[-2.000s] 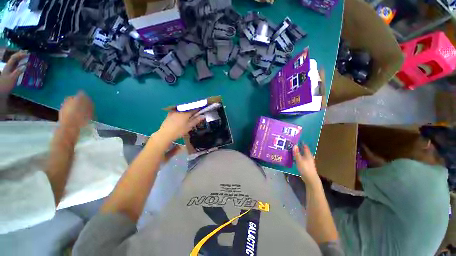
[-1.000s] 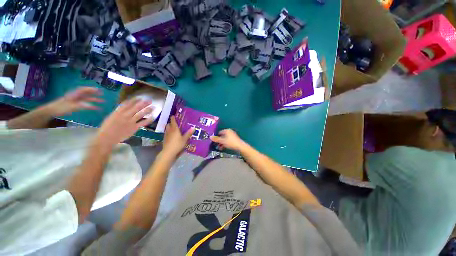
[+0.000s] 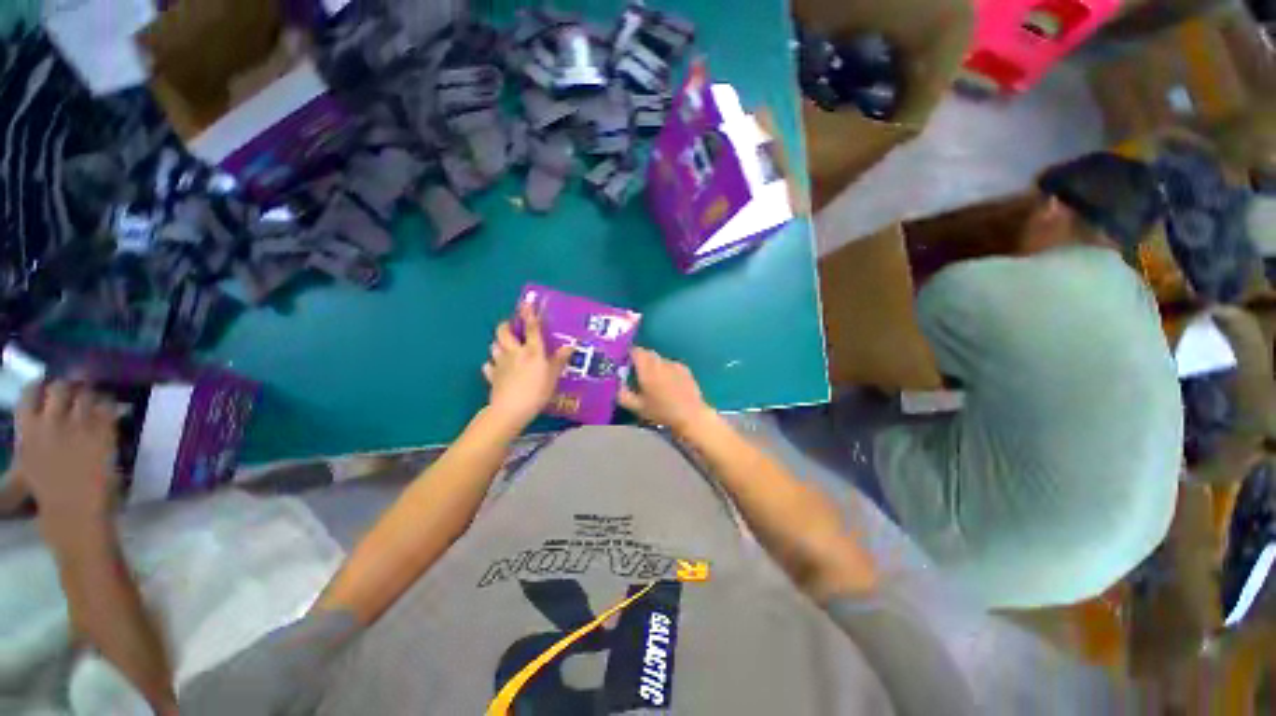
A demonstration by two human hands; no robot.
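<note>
A purple retail box (image 3: pixel 595 326) lies at the table's front edge, in front of my body, with its printed face up. My left hand (image 3: pixel 526 369) rests on its left side, fingers spread over the printed face. My right hand (image 3: pixel 663 389) holds its right side near the lower corner. The box's underside and its contents are hidden. Another purple retail box (image 3: pixel 697 203) stands on the green table (image 3: pixel 420 329) to the right, its white flaps open.
Grey plastic parts (image 3: pixel 350 224) lie heaped across the table, with an open purple box (image 3: pixel 266 133) among them. At left, another person's hand (image 3: pixel 67 448) is at an open box. At right, a person crouches by a brown carton (image 3: pixel 868 315).
The view has shifted right. The purple box is now squarely in front of me, away from the neighbour's open box. The neighbour's hands and open box are farther left.
</note>
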